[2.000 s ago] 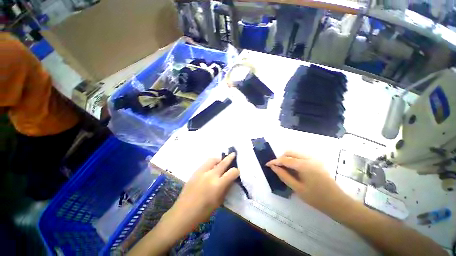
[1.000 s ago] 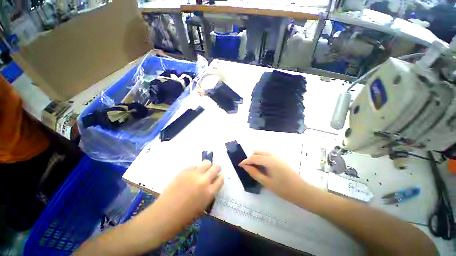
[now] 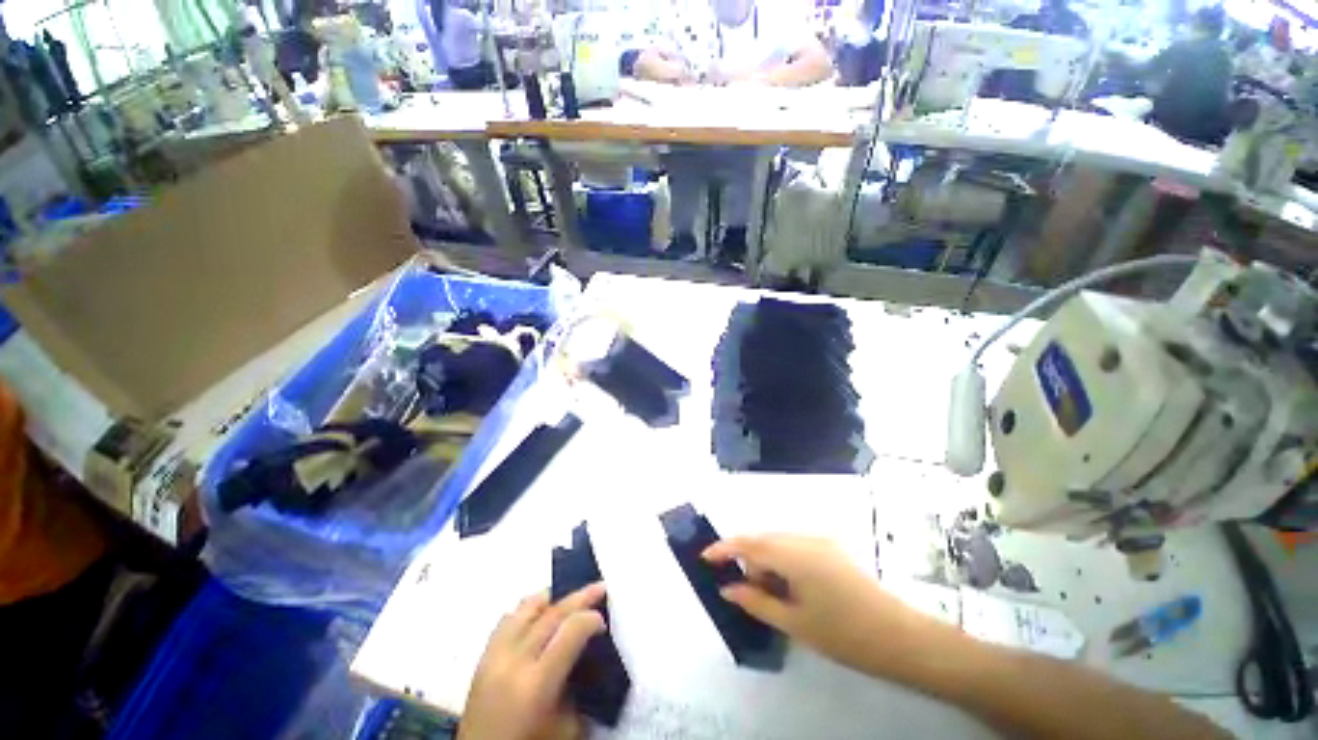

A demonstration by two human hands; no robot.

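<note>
Two dark fabric strips lie side by side on the white table (image 3: pixel 896 506) in front of me. My left hand (image 3: pixel 532 668) is on the left strip (image 3: pixel 590 658), fingertips on its middle; the hand is partly cut off by the lower edge. My right hand (image 3: pixel 788 586) has thumb and finger at the right edge of the right strip (image 3: pixel 694 547); whether it pinches the cloth is unclear. A stepped stack of dark pieces (image 3: pixel 792 388) lies behind. A tied dark bundle (image 3: pixel 636 379) and another dark strip (image 3: pixel 518 474) lie to the left.
A plastic-lined blue bin (image 3: pixel 311 557) with dark bundles stands at left, before a cardboard box (image 3: pixel 217 260). The sewing machine (image 3: pixel 1142 405) is at right, with blue snips (image 3: pixel 1156 625), black shears (image 3: pixel 1272 651) and a white card (image 3: pixel 1023 625). A person sits across the aisle.
The view has tilted up, showing more of the room. My left hand has moved down the left strip, uncovering more of it. My right hand stays at the right strip.
</note>
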